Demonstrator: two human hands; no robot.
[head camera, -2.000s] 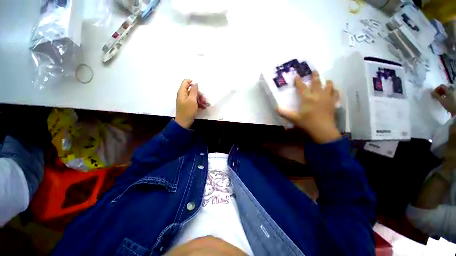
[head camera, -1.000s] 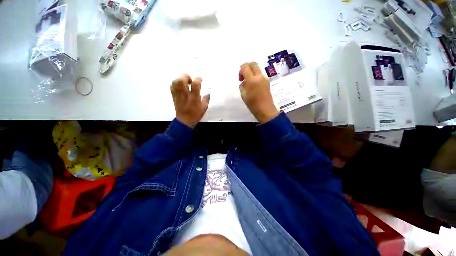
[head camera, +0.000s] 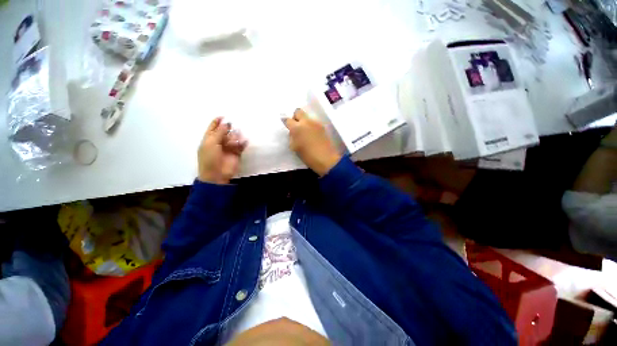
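My left hand (head camera: 222, 150) is above the near part of the white table, its fingers curled with the thumb near the fingertips. My right hand (head camera: 311, 140) faces it across a gap, thumb and finger pinched together. A tiny pale spot shows at its fingertips; whether either hand holds a small piece is too blurred to tell. A white retail box (head camera: 369, 120) with a dark purple picture lies just right of my right hand. A group of similar white boxes (head camera: 497, 111) stands further right at the table edge.
Clear plastic bags (head camera: 34, 125) around boxes, a thin ring (head camera: 85, 152) and a patterned pouch (head camera: 125, 34) are at left. A white bundle (head camera: 224, 42) is at the far side. Small white pieces (head camera: 443, 15) lie far right. A person's arm (head camera: 599, 182) is at right.
My right hand has left the box on the right and come in opposite my left hand. My left hand has curled its fingers since one second ago. The camera view has shifted and tilted.
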